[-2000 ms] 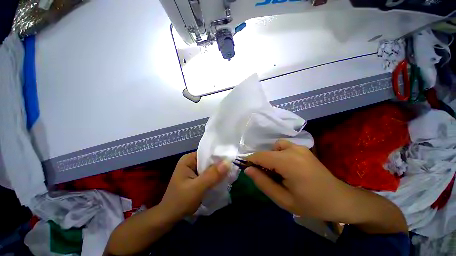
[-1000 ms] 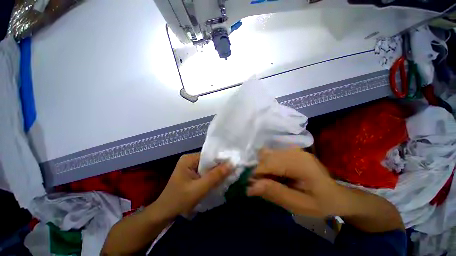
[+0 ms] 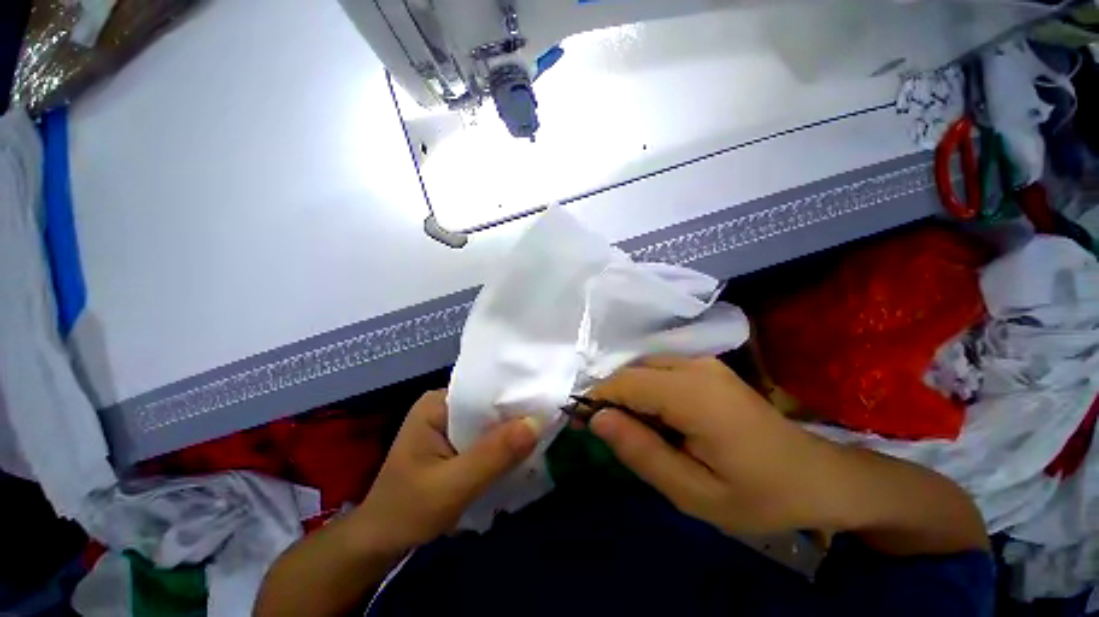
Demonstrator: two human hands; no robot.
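A white fabric garment piece (image 3: pixel 518 307) is bunched between my hands at the table's front edge, its upper tip lying over the grey ruler strip. My left hand (image 3: pixel 452 464) pinches its lower left part between thumb and fingers. My right hand (image 3: pixel 711 440) holds small dark thread snips (image 3: pixel 629 416), their tips at a seam of the white cloth beside my left thumb. A green fabric panel (image 3: pixel 585 456) shows below the snips. The snips' handle is mostly hidden in my right hand.
The sewing machine head (image 3: pixel 452 48) with its lit needle area is at the top. Red cloth (image 3: pixel 880 338) and white cloth heap at the right, below red-handled scissors (image 3: pixel 958 169). White strips (image 3: pixel 42 313) and a blue strip (image 3: pixel 60 223) lie at the left edge.
The snips' tips show again at the seam, after my right hand was blurred one second ago. The cloth has shifted slightly left and opened flatter. The view has shifted slightly.
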